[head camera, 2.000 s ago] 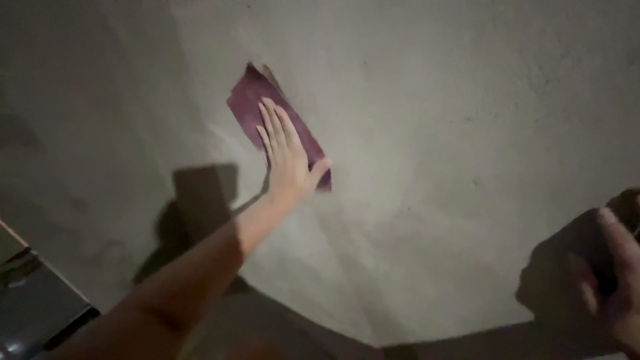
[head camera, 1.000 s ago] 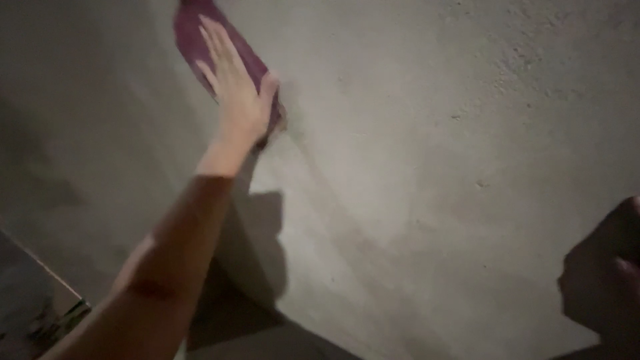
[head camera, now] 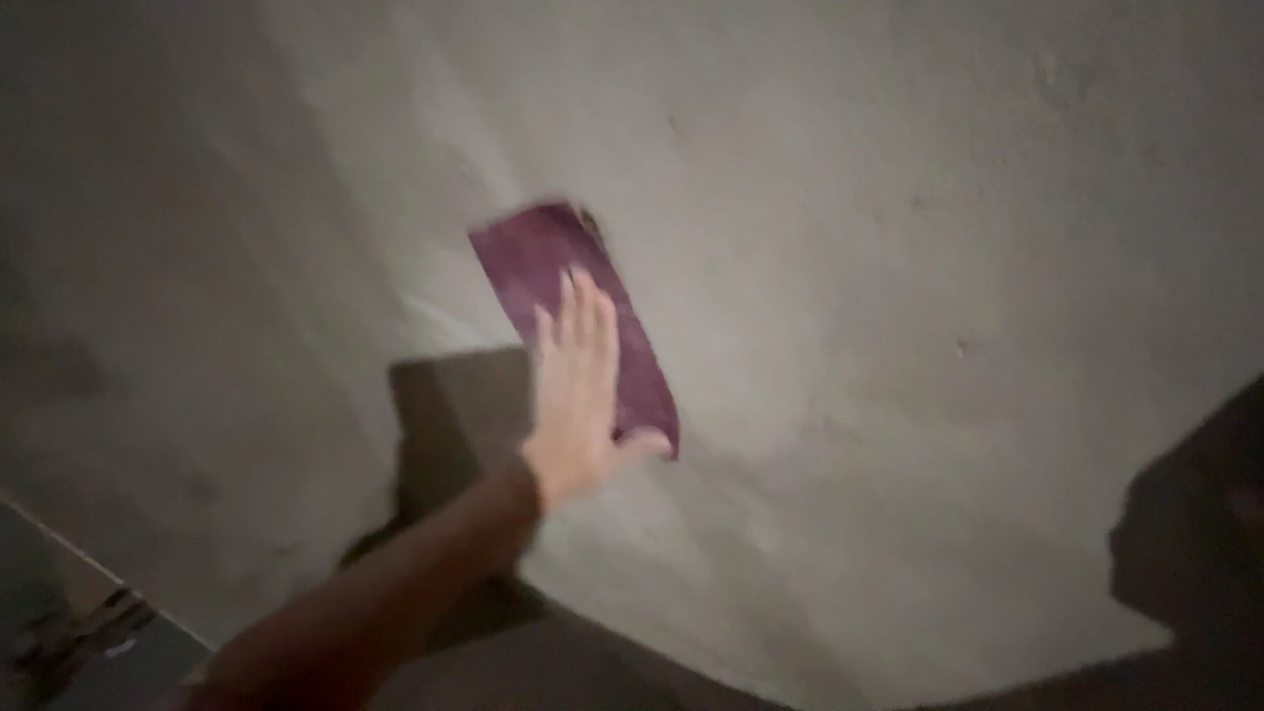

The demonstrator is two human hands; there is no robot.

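My left hand (head camera: 578, 395) lies flat, palm down, on a sheet of purple-maroon sandpaper (head camera: 533, 252), pressing it against a grey plastered wall (head camera: 839, 296). The fingers point up along the sheet and the thumb rests near its lower right corner. The sheet's upper part shows beyond the fingertips, with one edge curled at the top right. Of my right hand, only a dim, dark patch might show at the right edge, too dark to tell.
A dark shadow of the arm and sheet falls on the wall left of my hand. A larger shadow (head camera: 1195, 533) covers the lower right. At the lower left, a thin pale edge (head camera: 109, 578) borders a dark area with unclear items.
My left hand and the sandpaper have moved down and to the right along the wall since one second ago. My right hand, visible at the lower right two seconds ago, no longer shows clearly.
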